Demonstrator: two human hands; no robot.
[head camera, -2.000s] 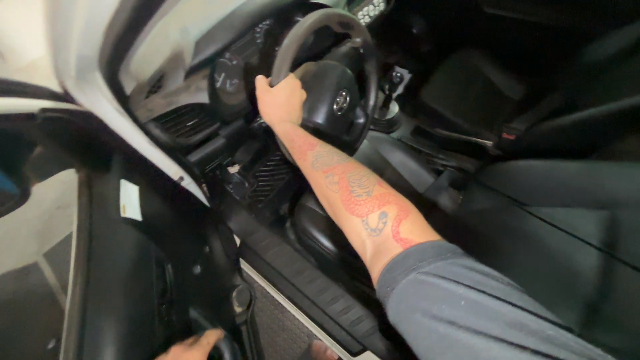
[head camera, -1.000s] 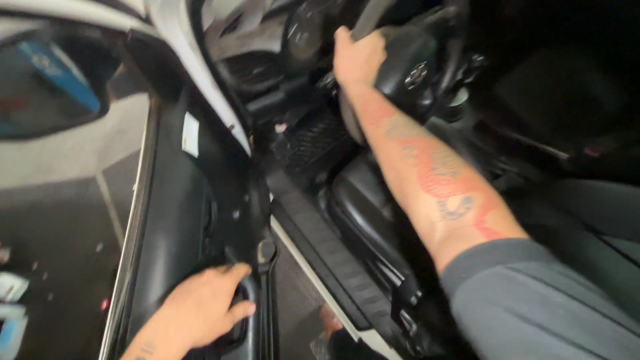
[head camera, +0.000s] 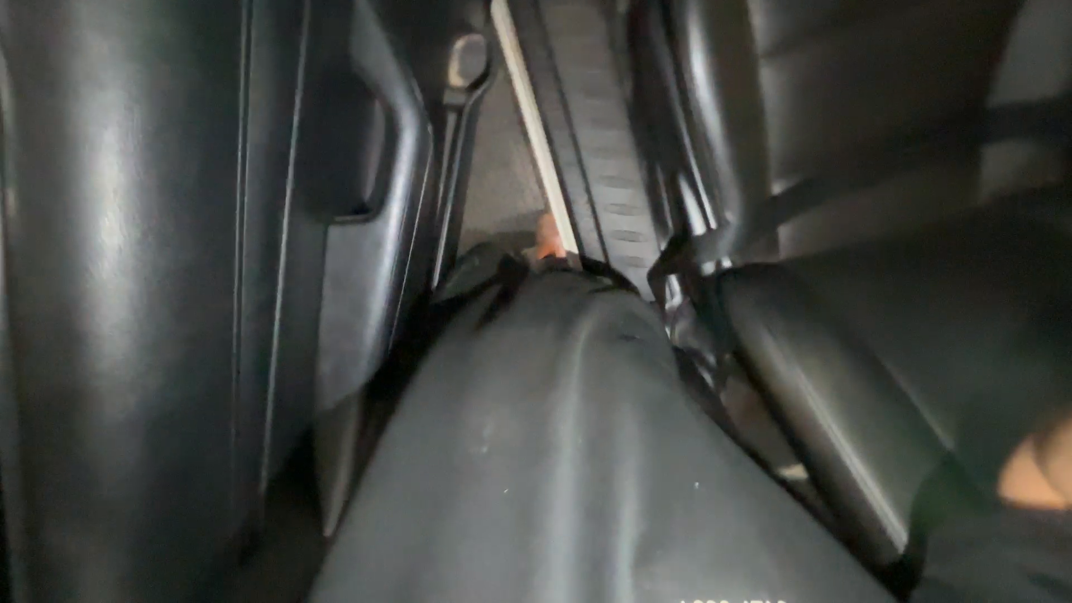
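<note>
At the right edge, a blurred patch of skin beside dark cloth is cut off by the frame; whether it is my right hand or part of my arm I cannot tell. My left hand is outside the view. My leg in dark trousers (head camera: 578, 419) fills the lower middle, between the car door's inner panel (head camera: 117, 251) and the black front seat (head camera: 871, 167). Past the knee, a little bare skin of a foot (head camera: 548, 234) shows beside the pale edge of the door sill (head camera: 532, 117). The steering wheel is out of view.
The door's pull handle (head camera: 406, 126) is left of the leg. A ribbed sill plate (head camera: 615, 176) runs along the seat's side. Grey ground (head camera: 502, 159) shows between door and sill. A dark belt or strap (head camera: 754, 222) lies across the seat's side.
The view has swung down and closer to the door opening and seat. My right hand on the steering wheel and my left hand at the door handle, both seen earlier, no longer show there.
</note>
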